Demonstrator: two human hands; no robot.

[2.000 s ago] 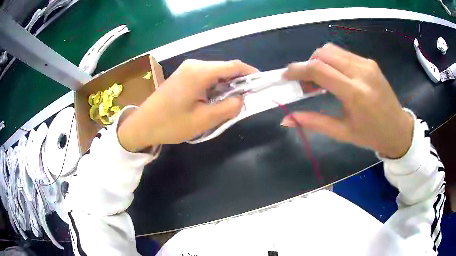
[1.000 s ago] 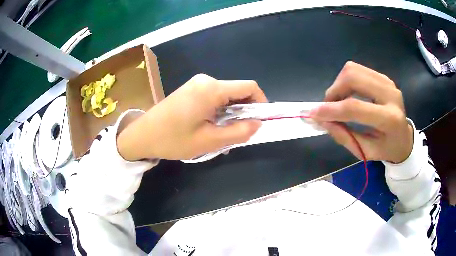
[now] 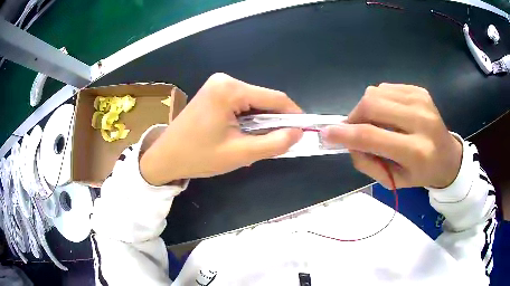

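Observation:
A white plastic housing (image 3: 305,148) is held level between my hands over the black bench mat. My left hand (image 3: 229,131) grips its left part, thumb in front and fingers behind. My right hand (image 3: 394,134) holds its right part, with thumb and fingertip close to my left thumb. A short bit of red lead wire (image 3: 395,192) shows between the thumbs along the housing. The wire comes out below my right hand and curves down and left, its dark thin end over the white clothing. Both housing ends are mostly hidden by the hands.
An open cardboard tray (image 3: 146,115) with yellow scraps (image 3: 113,118) stands at left. Stacked white housings (image 3: 25,195) and round white pieces (image 3: 56,146) lie left of it. Another wired housing (image 3: 475,51) lies far right. A green belt (image 3: 140,25) runs behind the pale rail (image 3: 168,40).
My right hand has gone from reaching over the housing to pinching the wire against it, then moved left toward my left thumb. The housing is now level. A housing on the belt has shifted left.

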